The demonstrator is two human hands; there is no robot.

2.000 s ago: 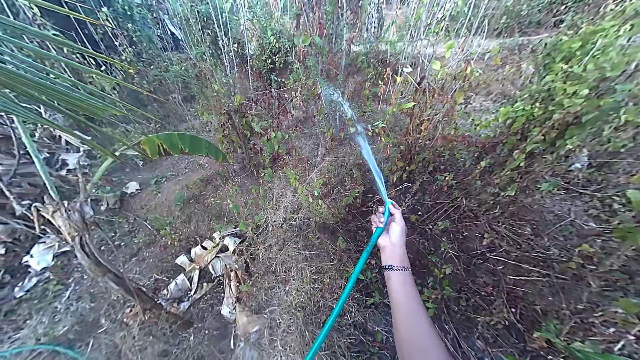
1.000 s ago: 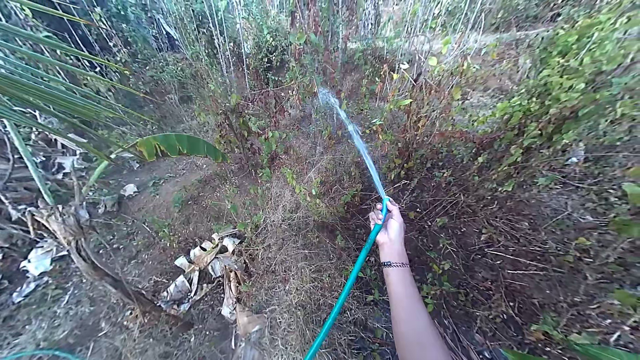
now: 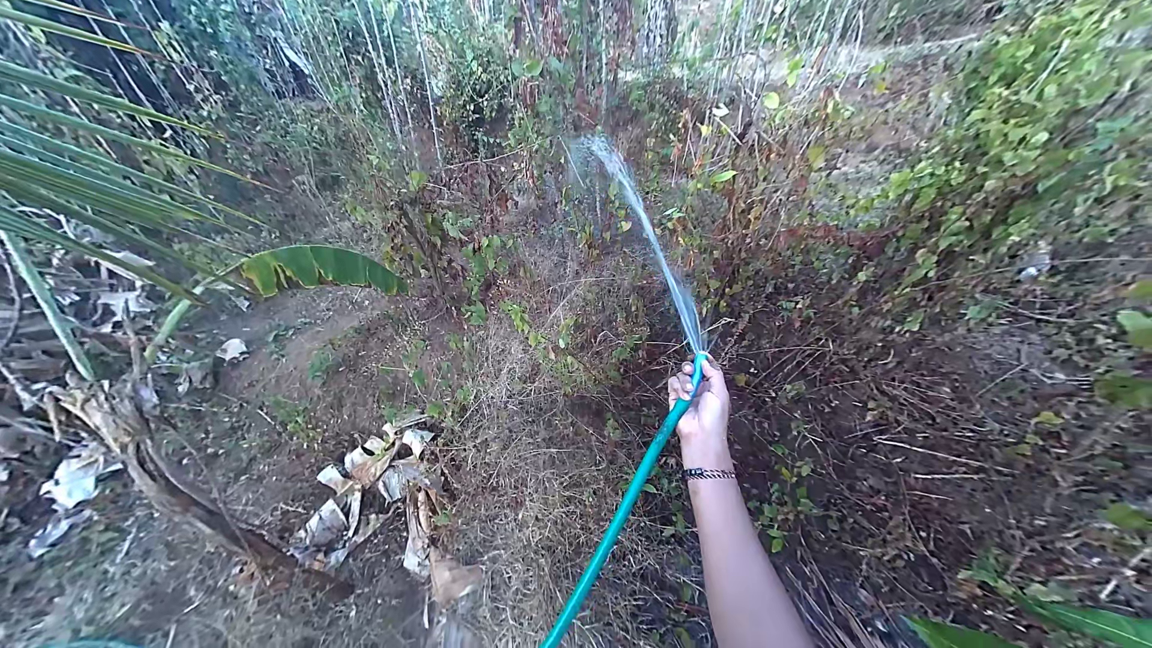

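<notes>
My right hand [image 3: 704, 400], with a dark beaded bracelet [image 3: 709, 473] at its wrist, grips a green garden hose [image 3: 621, 517] close to its outlet. The thumb lies at the hose tip. From there a stream of water [image 3: 661, 256] shoots forward, bends to the left and breaks into spray over the brush. The hose runs down and left from the hand, out past the bottom edge. My left hand is outside the view.
A banana stem [image 3: 171, 477] leans at the left, with a green banana leaf [image 3: 319, 270] above dry leaves [image 3: 369, 490]. Palm fronds [image 3: 90, 171] reach in at upper left. Leafy vines [image 3: 1035, 153] cover the right slope. Dry grass [image 3: 513, 450] lies in the middle.
The water stream has changed its curve and now arcs further left at its far end than two seconds ago. My right hand keeps its grip on the hose in nearly the same place.
</notes>
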